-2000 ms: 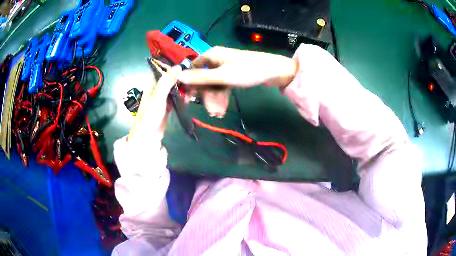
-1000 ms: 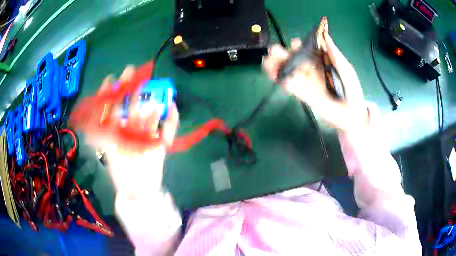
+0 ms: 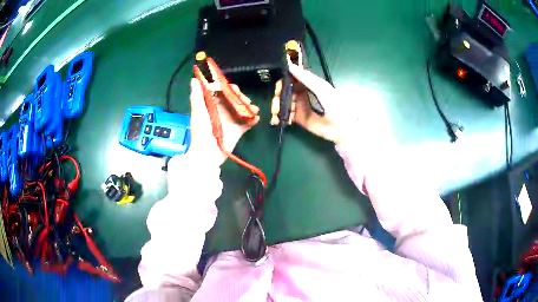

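Observation:
My left hand [image 3: 227, 118] holds the red clamp [image 3: 215, 100], whose jaws are at the left brass terminal post [image 3: 201, 56] of the black test box [image 3: 242, 41]. My right hand [image 3: 307, 106] holds the black clamp [image 3: 286, 94], its jaws at the right post [image 3: 292, 45]. Whether the jaws have fully closed on the posts is hard to tell. The red and black leads [image 3: 255, 194] meet in a bundled loop near the bench's front edge. A blue battery tester [image 3: 156, 131] lies on the green bench, left of my left hand.
Several blue testers [image 3: 75, 85] with tangled red and black leads [image 3: 53, 218] lie at the left. A small yellow-and-black part [image 3: 120, 189] sits below the tester. A second test box [image 3: 476, 65] with a red-lit display and a loose plug cable [image 3: 441, 106] is at the right.
The blue tester has gone from my left hand to the bench. Both hands have moved to the test box, bringing the clamps to its posts. The view has shifted slightly.

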